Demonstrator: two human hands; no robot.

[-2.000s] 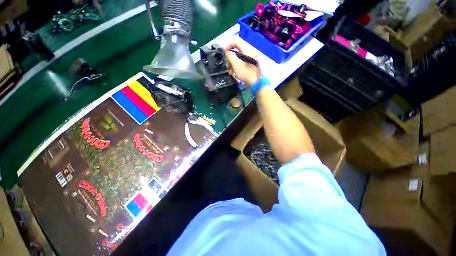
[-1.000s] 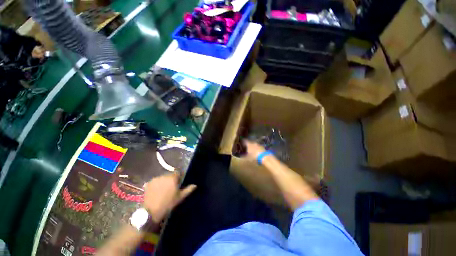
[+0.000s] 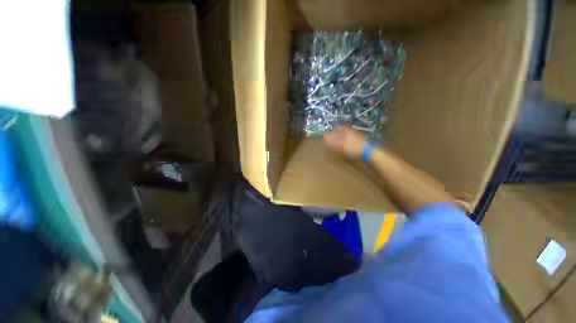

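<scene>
An open carton (image 3: 455, 94) stands in front of me. A tangle of clear and silvery pieces with thin white wires (image 3: 347, 82) lies at its bottom. My right hand (image 3: 345, 141), with a blue wristband, reaches into the carton at the near edge of the tangle. It is blurred, and its fingers and anything in them cannot be made out. My left hand is not in view.
The green bench edge (image 3: 76, 208) runs down the left, blurred, with a white sheet (image 3: 35, 57) at the top left. Another carton (image 3: 530, 221) with a white label is at the lower right. A blue object (image 3: 344, 232) lies on the floor below the carton.
The view has turned down and right onto the carton, which looks much larger. The right hand has gone from the black unit on the bench into the carton. The left hand has left the picture.
</scene>
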